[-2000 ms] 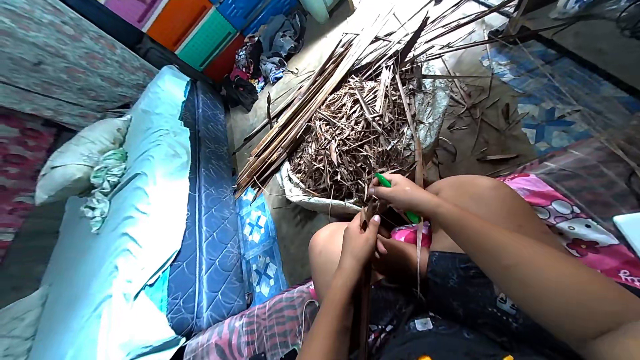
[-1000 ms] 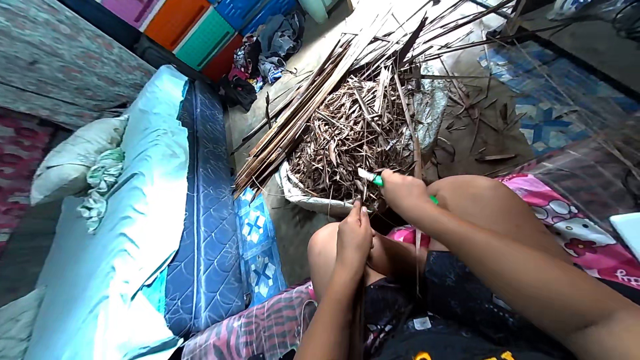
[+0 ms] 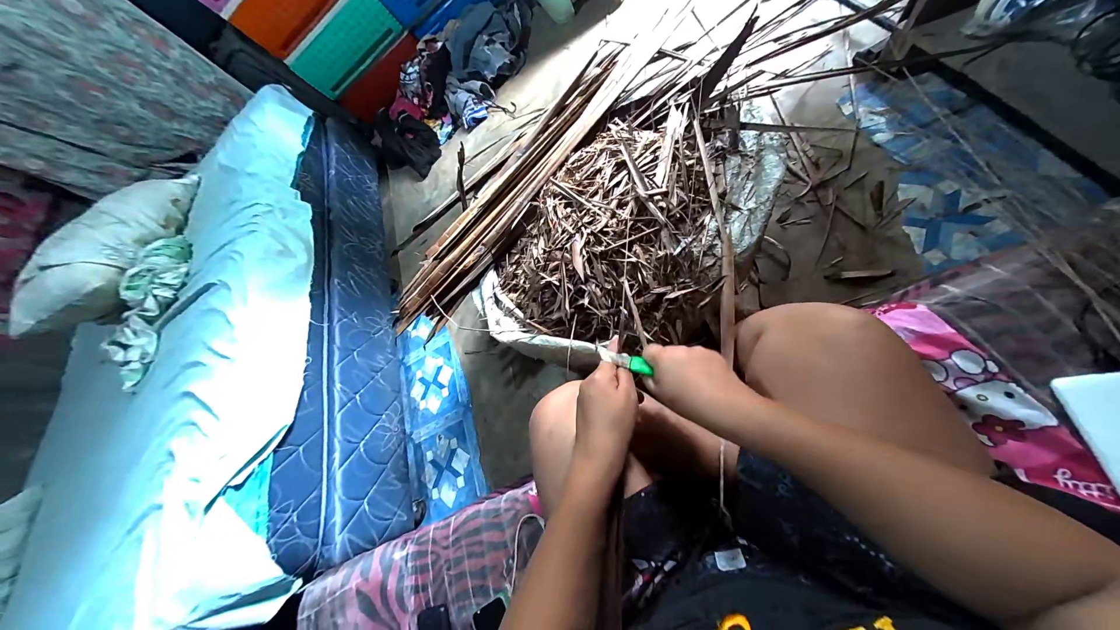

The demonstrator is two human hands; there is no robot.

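My right hand (image 3: 696, 381) is closed around the green handle of a knife (image 3: 639, 365), whose pale blade points left. At the blade, my left hand (image 3: 605, 398) grips dark dried leaf strips (image 3: 615, 542) that run down along my forearm toward my lap. Just beyond both hands stands a white woven sack (image 3: 516, 335) with its rim spread, heaped with short brown plant scraps (image 3: 604, 236). One long dried strip (image 3: 725, 280) leans upright by my right knee. My left fingertips and the blade overlap, so their exact contact is unclear.
Long dried stalks (image 3: 516, 201) lie across the sack's left side. A blue mattress (image 3: 354, 350) with a pale sheet is at left. Crumpled clothes (image 3: 486, 52) lie on the floor near coloured drawers (image 3: 350, 44). Loose scraps (image 3: 862, 275) are scattered at right; a pink cloth (image 3: 1006, 394) lies beside my right knee.
The knife blade was apart from my left hand a second ago and is now at its fingertips. My right hand has moved slightly toward my body.
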